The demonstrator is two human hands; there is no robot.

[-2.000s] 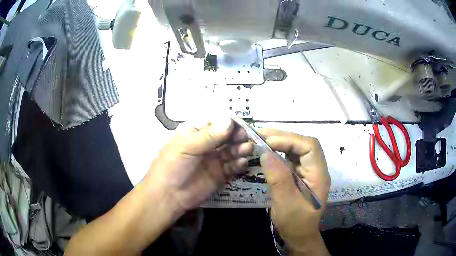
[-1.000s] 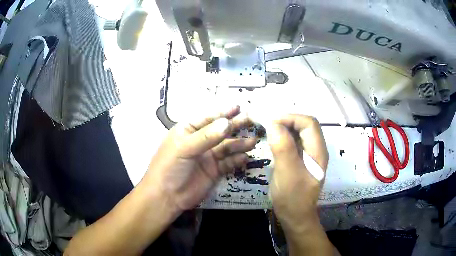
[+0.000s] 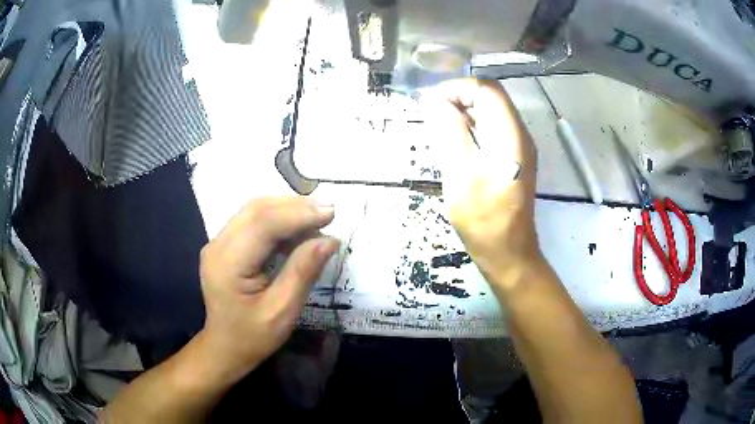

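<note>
My left hand [image 3: 265, 277] is above the near part of the white machine table [image 3: 381, 248], thumb and fingers curled and apart, with nothing clear in it. My right hand [image 3: 488, 174] is closed beside the needle area under the sewing machine head. A small dark end [image 3: 517, 171] shows at the right hand and looks like the thin metal tool; the rest of it is hidden. The presser foot area [image 3: 381, 81] is just left of the right fingertips, which are washed out by glare.
Red-handled scissors [image 3: 664, 252] and a white-handled awl [image 3: 582, 161] lie on the right. The machine arm [image 3: 613, 50] crosses the top. Grey striped fabric [image 3: 132, 103] and a dark piece [image 3: 116, 240] lie left, with crumpled beige-grey fabric [image 3: 58, 356] below.
The hands have moved apart: my right hand has gone up and forward to the needle area, my left hand back and left. The view has shifted slightly, and the awl is now uncovered.
</note>
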